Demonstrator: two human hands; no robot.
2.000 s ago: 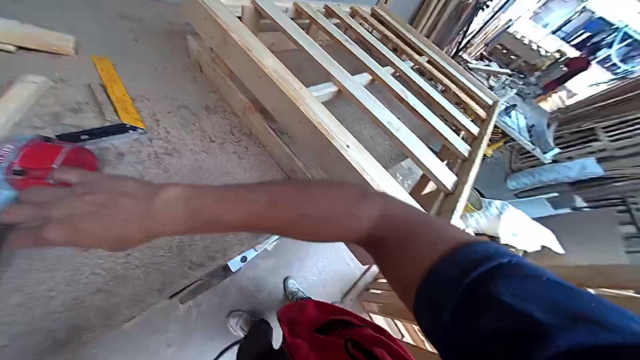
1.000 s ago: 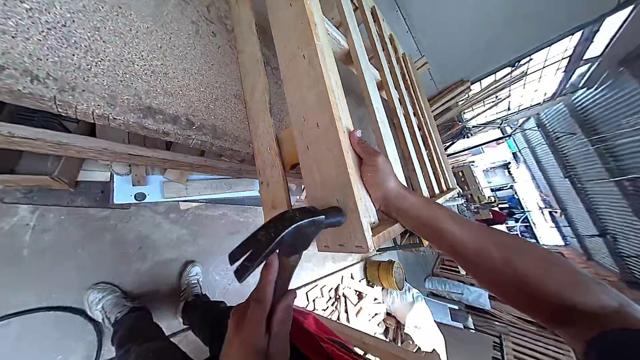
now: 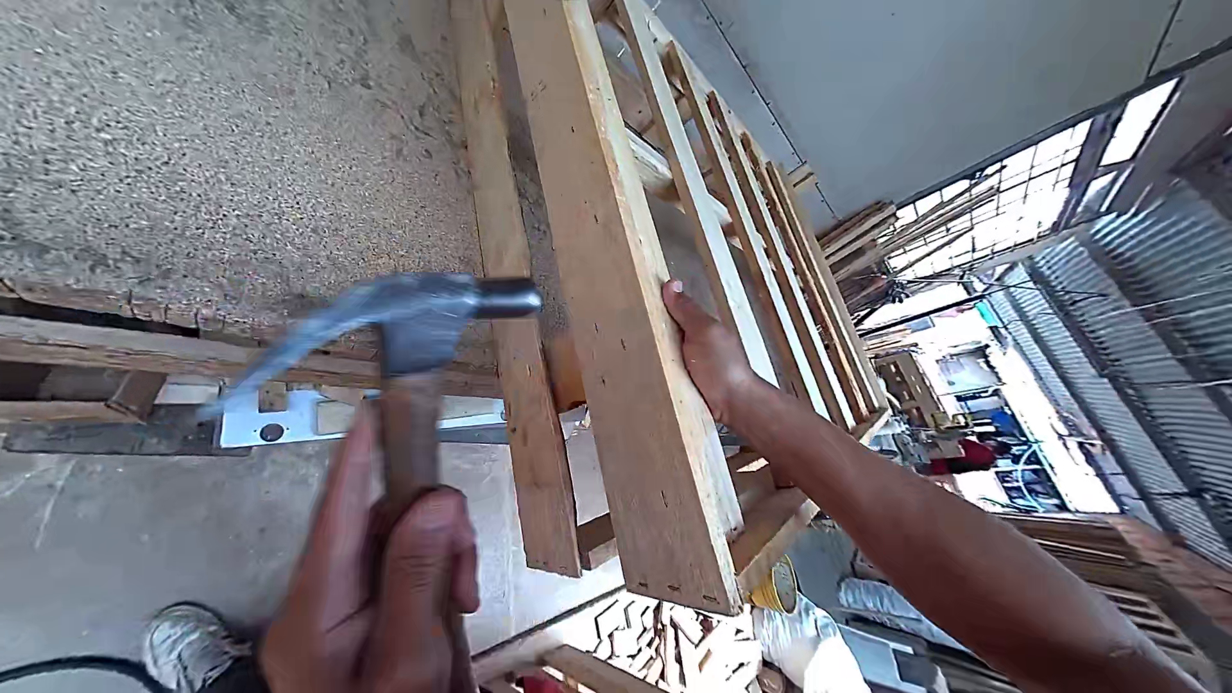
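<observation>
My left hand grips the wooden handle of a claw hammer, held upright at lower left centre. Its steel head is blurred; the striking face points right, towards a slatted wooden frame, and the claw points left. My right hand grasps the edge of that frame's wide side board, thumb on the board's edge and fingers mostly hidden. Small dark fastener marks show in the board. Several light slats run behind it, and a narrower board lies on its left.
A rough, speckled worktop lies at upper left. Below it are timber offcuts and a white plate with a hole. A yellow container, wood scraps and white sacks stand beneath the frame. A shoe and black hose are at lower left.
My right hand has left the red object it was on two seconds ago and holds the frame. The hammer is in view since one second ago, its head now higher. The view has turned strongly.
</observation>
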